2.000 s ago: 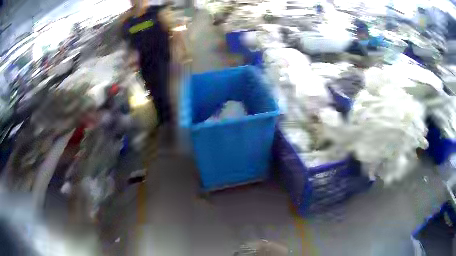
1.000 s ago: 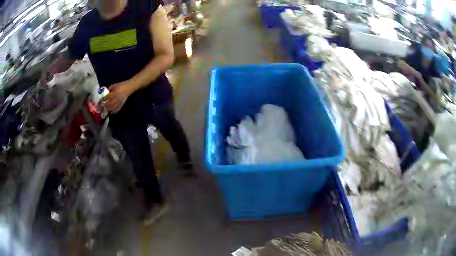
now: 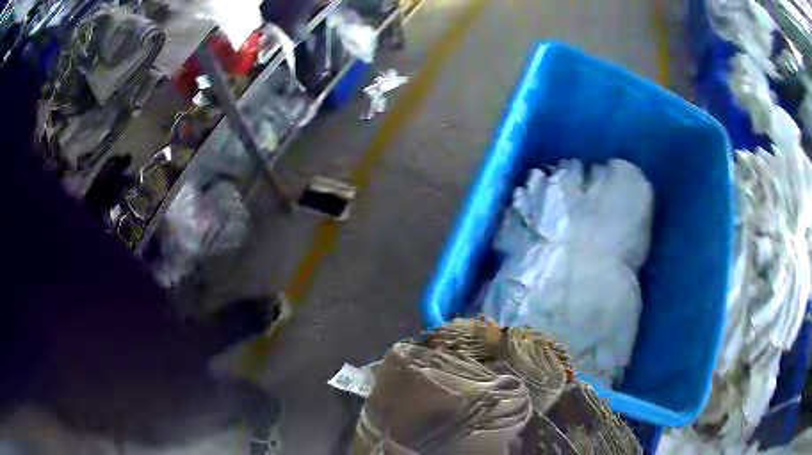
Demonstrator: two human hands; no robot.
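Brown bundles of cut pieces (image 3: 454,395) show at the bottom centre, rolled or folded in layers, with a small white ticket (image 3: 353,379) sticking out on their left. They overlap the near rim of a large blue tub (image 3: 507,187). White fabric pieces (image 3: 579,258) lie heaped inside the tub. Neither of my hands can be seen; whatever bears the bundles is below the picture's edge.
A large dark shape, likely a person's clothing (image 3: 98,320), fills the left side. A rack with fabric pieces (image 3: 120,53) stands at upper left. White pieces (image 3: 770,222) spill along the right. A yellow floor line (image 3: 383,133) runs up the aisle.
The view has tilted down and come nearer to the tub, which now sits further right. The person has passed to the near left. More of the brown bundles shows.
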